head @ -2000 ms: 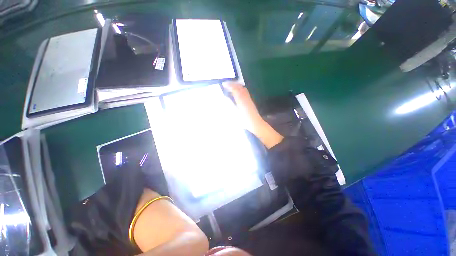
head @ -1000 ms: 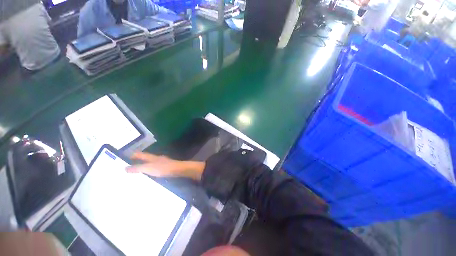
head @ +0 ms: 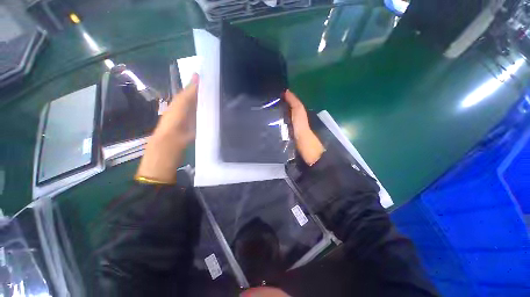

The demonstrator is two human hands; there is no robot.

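My left hand (head: 169,130) and my right hand (head: 301,129) hold a dark tablet (head: 253,104) with a white foam sheet (head: 208,116) under it, one hand at each long side. The tablet's screen is black and a small white label shows near its lower right corner. The foam sheet sticks out at the left and bottom. Below lies another dark tablet (head: 261,209) with a barcode label. A further dark tablet with a label (head: 212,265) lies at the lower left of it, partly hidden by my left sleeve.
At the left lie a grey-lit tablet (head: 70,134) and a dark, shiny tablet (head: 131,104) on pale sheets. A stack (head: 49,243) stands at the lower left edge. A white sheet edge (head: 354,154) shows right of my right hand. Blue crates (head: 465,214) stand at the right.
The view has swung back from the crates to the bench. The bright white tablet under my right hand is no longer seen; both hands now hold a dark tablet with its foam sheet.
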